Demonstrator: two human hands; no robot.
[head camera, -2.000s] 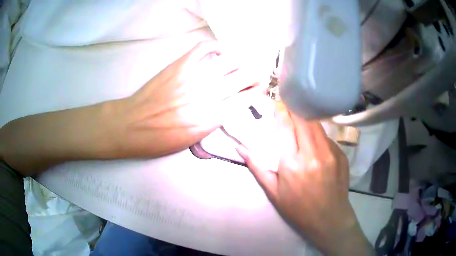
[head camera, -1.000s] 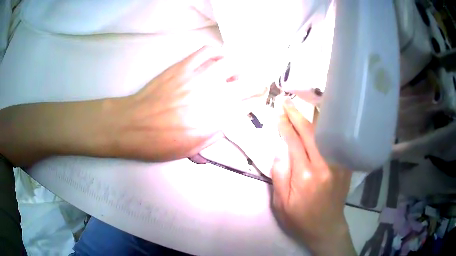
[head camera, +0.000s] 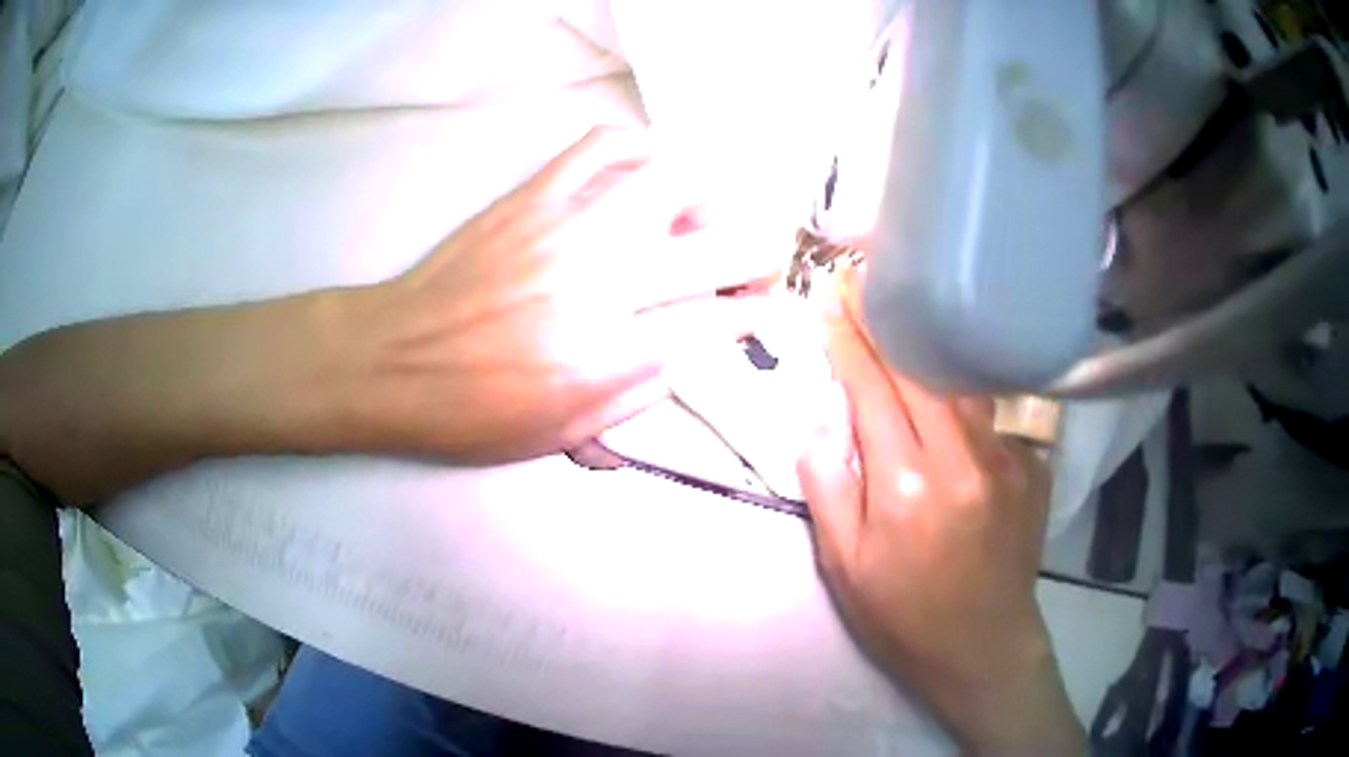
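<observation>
White fabric (head camera: 340, 59) lies across the upper left of the table and runs into the lamp glare at the needle area. My left hand (head camera: 511, 318) lies flat, palm down, its fingers extended and washed out. My right hand (head camera: 910, 473) rests right of the bed's dark outline, its fingertips close to the presser foot and needle (head camera: 811, 263) and its thumb lower down. Glare hides the cloth edges there and whether my right fingers grip cloth. The machine bed (head camera: 718, 388) shows between my hands, with a dark slot.
The blue-grey machine cover (head camera: 984, 207) stands over my right fingers. A pale curved bar (head camera: 1198, 333) and a small cream cylinder (head camera: 1025, 419) are right of it. Lilac and white scraps (head camera: 1243, 636) lie at lower right. White cloth (head camera: 163, 651) hangs below the table's curved edge.
My right thumb has drawn back from the middle of the bed toward my fingers. My left hand has barely moved. The machine cover shifted right in view, then back left.
</observation>
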